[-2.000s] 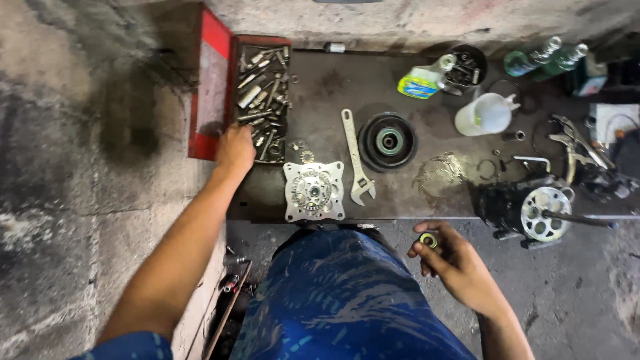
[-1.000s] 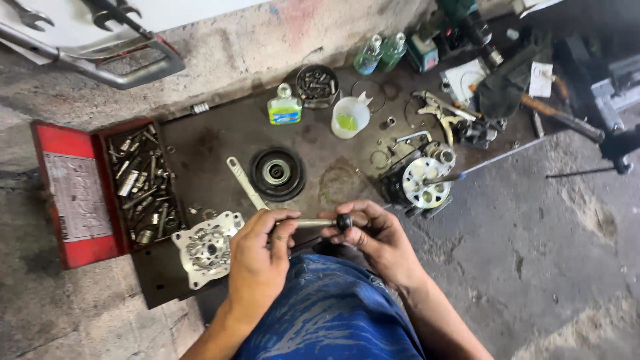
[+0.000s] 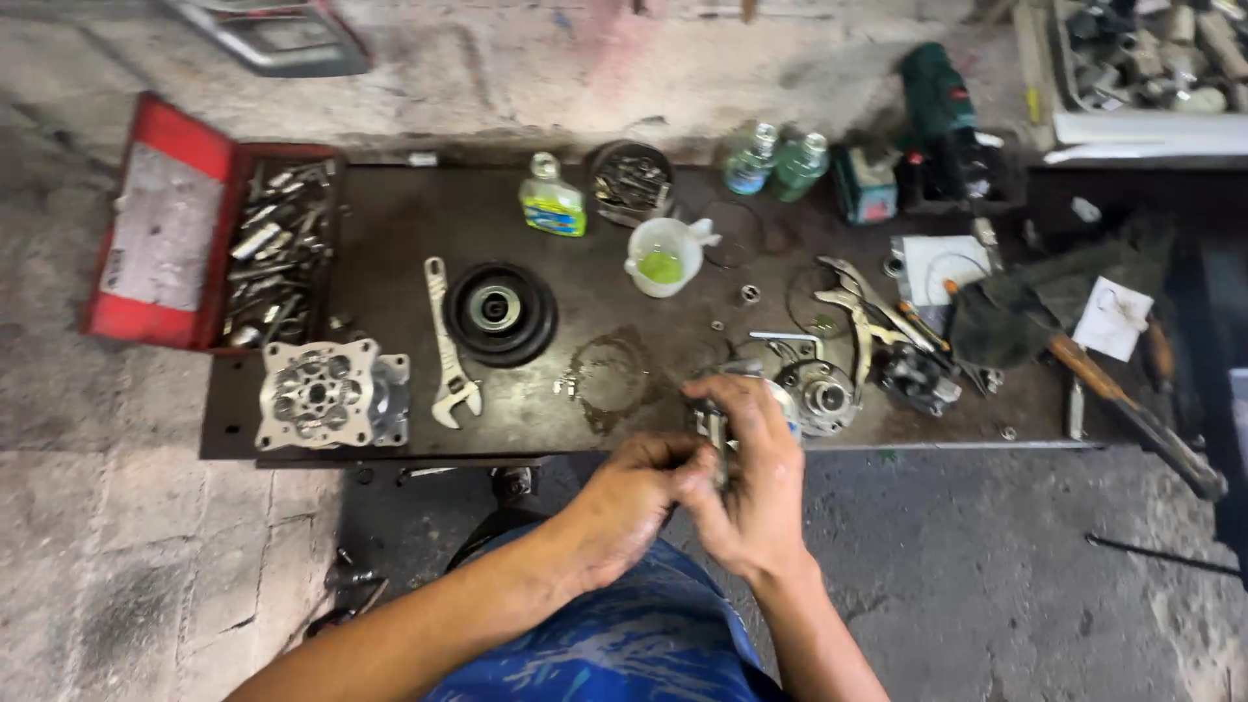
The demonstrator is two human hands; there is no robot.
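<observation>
My right hand (image 3: 746, 468) is curled around a small metal part (image 3: 714, 425) at the bench's front edge. The fingers of my left hand (image 3: 634, 502) close on its lower end; they hide much of it. Just behind my right hand, a pale round plate (image 3: 782, 402) shows partly, beside a flanged metal hub (image 3: 827, 396). An adjustable wrench (image 3: 448, 356) lies left of my hands, next to a black pulley (image 3: 499, 314). Farther left sits a square metal housing (image 3: 318, 394) with round bores, near an open red toolbox (image 3: 219, 244) full of sockets.
On the dark bench (image 3: 390, 210) stand a bottle of yellow-green liquid (image 3: 553, 203), a tin of metal bits (image 3: 631, 180) and a white plastic jug (image 3: 665, 258). Locking pliers (image 3: 858, 307), a hex key (image 3: 785, 337), a hammer (image 3: 1131, 409) and a green power drill (image 3: 941, 97) are at right.
My hands have moved right, from in front of the wrench to the round plate. One second ago they held a metal rod with a dark end between them. The view has shifted.
</observation>
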